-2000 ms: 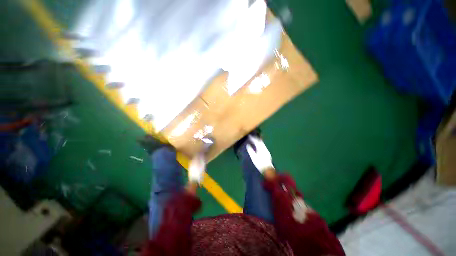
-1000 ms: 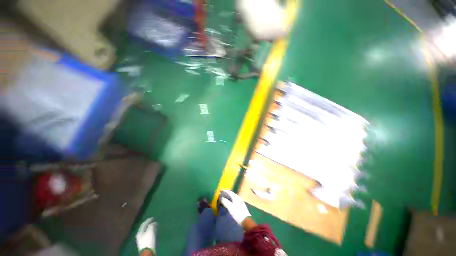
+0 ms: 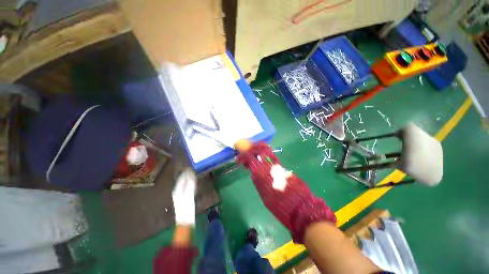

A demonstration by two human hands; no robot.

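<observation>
A blue-rimmed tray (image 3: 257, 115) with a pale inside stands in front of me at upper centre. My right hand (image 3: 222, 138), at the end of a dark red sleeve, reaches over its near right side. The white glove merges with the pale inside, so its fingers and grip cannot be made out. A grey, V-shaped metal-looking piece (image 3: 206, 126) lies by the fingers; contact is unclear. My left hand (image 3: 185, 198), in a white glove, is just below the tray's near edge, slightly blurred, fingers extended, with nothing visible in it.
Blue bins of silver offcuts (image 3: 303, 85) stand right of the tray, with scraps on the floor. A yellow-orange button box (image 3: 413, 61) on a red post and a pale stool (image 3: 421, 155) are at right. Nested metal rows (image 3: 389, 243) lie lower right. A navy rounded shape (image 3: 80, 144) is at left.
The view has turned from the pallet to the tray. My right hand has moved from near my legs to over the tray. My left hand is now close below the tray.
</observation>
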